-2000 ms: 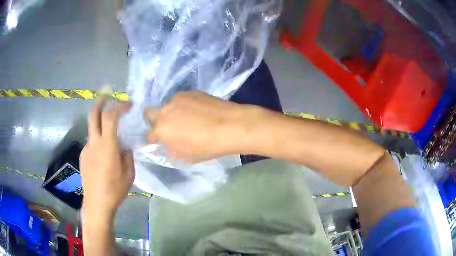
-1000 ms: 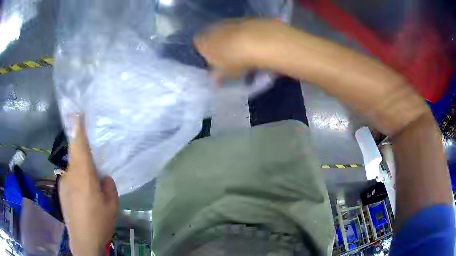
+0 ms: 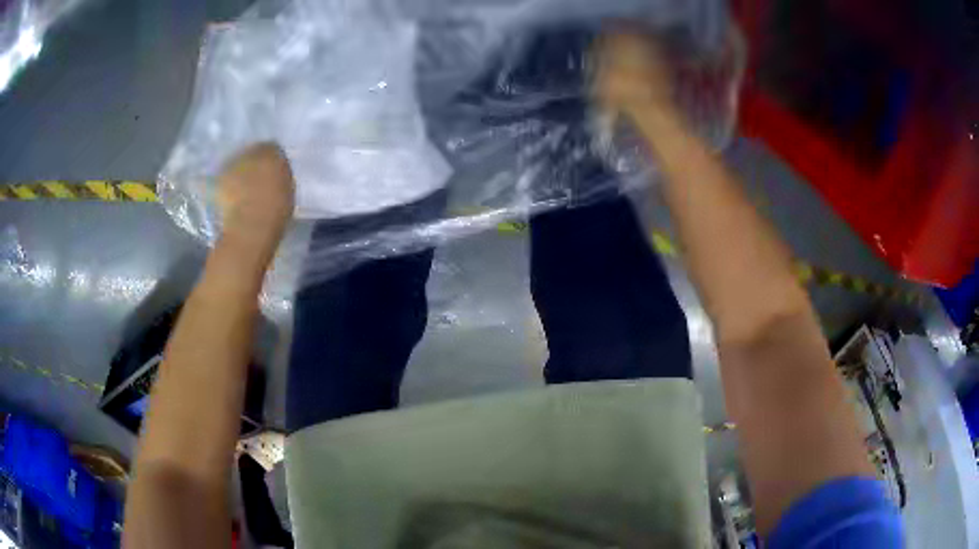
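Note:
A large clear plastic bag (image 3: 494,139) is spread wide in front of me, over my dark trouser legs. A whiter, cloudy foam or plastic bag (image 3: 349,118) lies in or against its left part; I cannot tell which. My left hand (image 3: 256,188) is closed on the clear bag's left near edge, fingers curled. My right hand (image 3: 633,75) is blurred and closed on the clear bag's right side at the top. The bag's far end is cut off by the top of the picture.
A red plastic stool (image 3: 848,193) stands at the right. A dark box (image 3: 134,375) is on the grey floor at the left. Yellow-black tape (image 3: 86,191) crosses the floor. Blue bins (image 3: 43,466) are at the lower left. A pale surface with a dark cable (image 3: 889,418) is at the right.
My hands have moved apart and forward, my right hand to the right. The clear bag is now stretched wide between them, and the whiter bag shows at the left, further from my body.

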